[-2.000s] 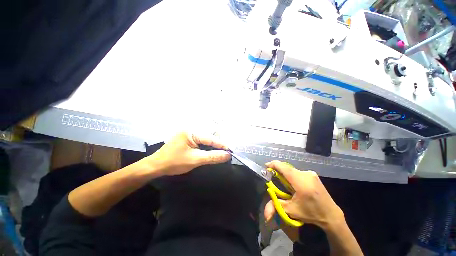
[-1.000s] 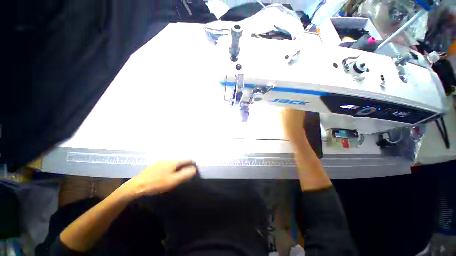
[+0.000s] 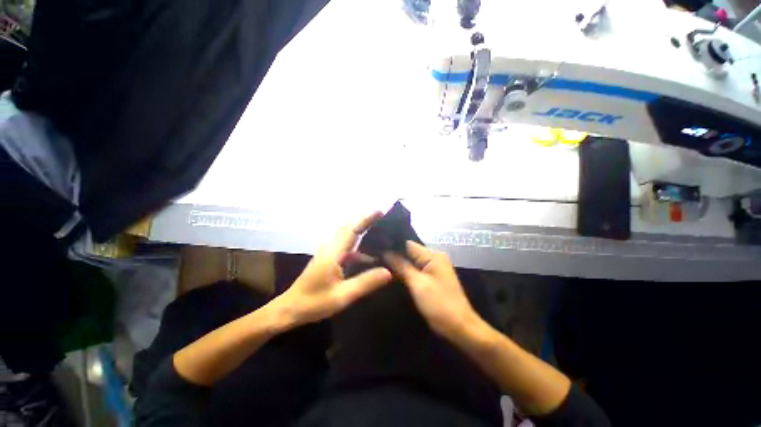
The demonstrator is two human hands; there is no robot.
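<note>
A black cloth piece [image 3: 390,231] is held up between both hands at the table's front edge, its pointed corner upward. My left hand [image 3: 331,277] grips its left side with thumb and fingers. My right hand [image 3: 433,286] holds its lower right side. The cloth's lower part blends with the black clothes, so its extent cannot be told. The yellow handles of the scissors [image 3: 560,136] show under the sewing machine head; their blades cannot be made out. The white sewing machine [image 3: 576,104] has its presser foot [image 3: 477,143] above and right of the cloth.
A large black garment pile [image 3: 167,92] covers the upper left of the table. A dark upright rectangle [image 3: 604,188] lies right of the needle, with a small parts holder [image 3: 674,200] beside it. The grey front edge [image 3: 275,236] bears a printed ruler.
The scissors have left my right hand and lie under the machine head. My right hand has come back to the front edge and, with my left, now holds the black cloth up. The view has shifted.
</note>
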